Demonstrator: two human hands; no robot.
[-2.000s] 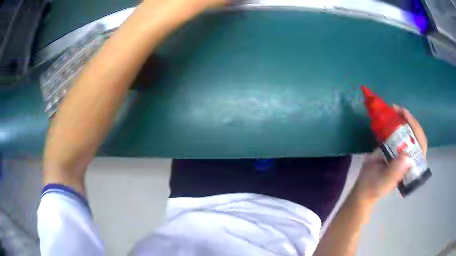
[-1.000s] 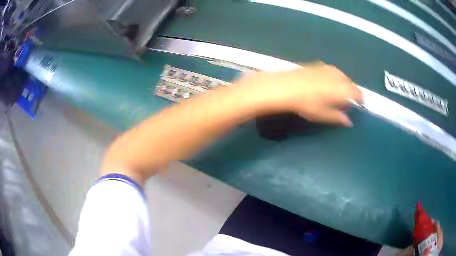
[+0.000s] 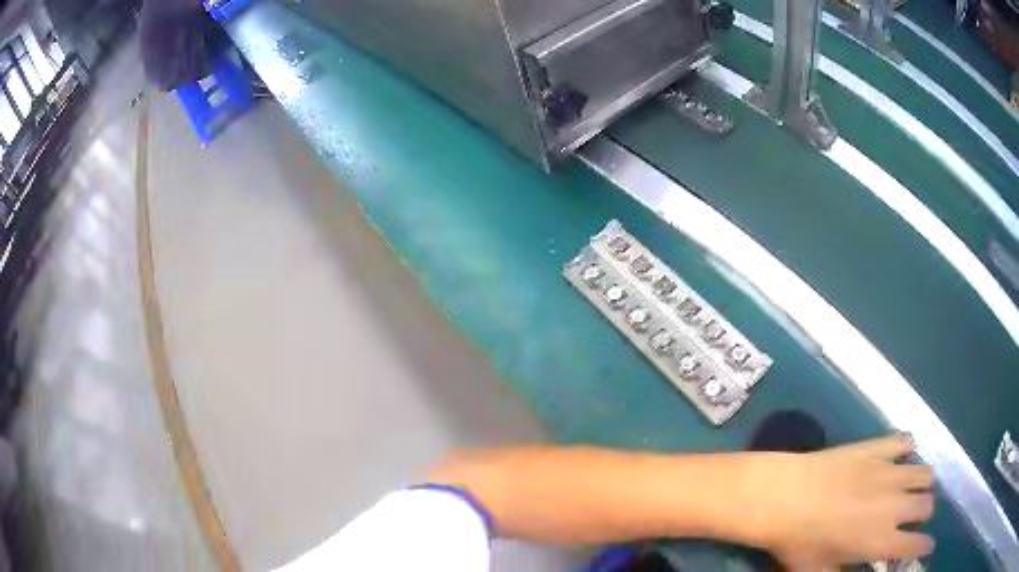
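Two silver-white component strips (image 3: 668, 324) lie side by side on the green surface, each with a row of round parts. My left hand (image 3: 866, 503) reaches in from the bottom, palm down with fingers spread, over the surface beside the metal rail, to the lower right of the strips and not touching them. A small piece of a silvery part (image 3: 897, 565) shows under its fingers at the bottom edge; whether the hand grips it cannot be told. My right hand and the red-nozzled bottle are out of the picture.
A metal machine housing (image 3: 626, 67) stands beyond the strips. A white guide rail (image 3: 771, 274) curves past them. Another strip (image 3: 698, 110) lies in the lane beyond. A dark round spot (image 3: 787, 431) is beside my forearm. A blue stool (image 3: 215, 103) and a seated person are at upper left.
The view has swung left, bringing the two strips and the housing to the centre. My left hand now appears at the lower right. The bottle and right hand have left the picture.
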